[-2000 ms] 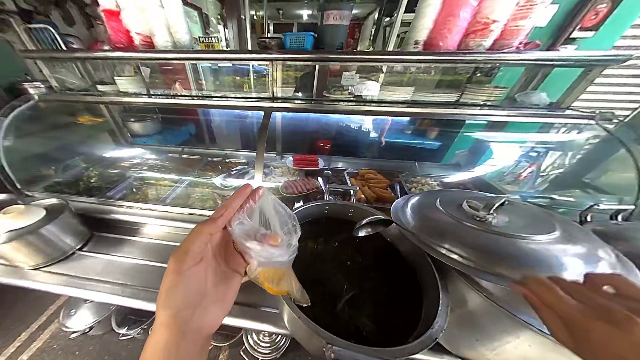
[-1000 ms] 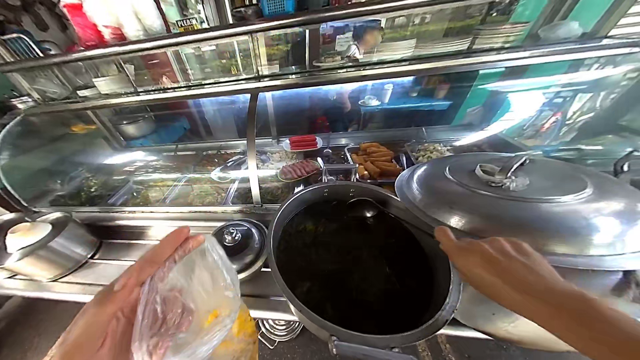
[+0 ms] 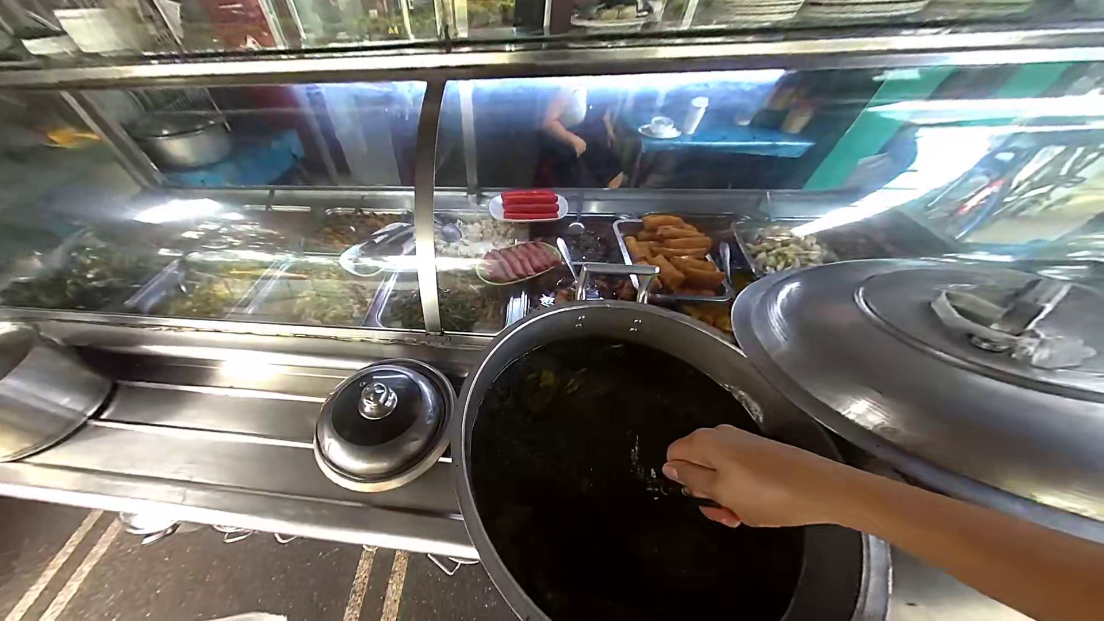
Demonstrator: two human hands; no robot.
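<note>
My right hand [image 3: 742, 479] is over the large metal pot [image 3: 476, 371] of dark liquid, fingers curled down near the liquid's surface. Whether it grips something is unclear; no ladle can be made out. Small ripples or glints show beside the fingertips, and a few greenish bits float at the pot's upper left. My left hand is out of view, and so is the plastic bag. Against the pot's right side, a wide metal lid [image 3: 828, 345] lies with crumpled plastic around its handle.
A small domed lid [image 3: 379, 427] sits on the steel ledge [image 3: 216, 431] left of the pot. Behind stands a glass display case [image 3: 427, 216] with trays of food, red sausages [image 3: 529, 205] and fried rolls [image 3: 677, 254]. A person [image 3: 573, 129] is beyond the glass.
My right hand has moved from the big lid's edge to over the pot's liquid. My left hand and the plastic bag have left view. The ladle seen in the pot earlier no longer shows.
</note>
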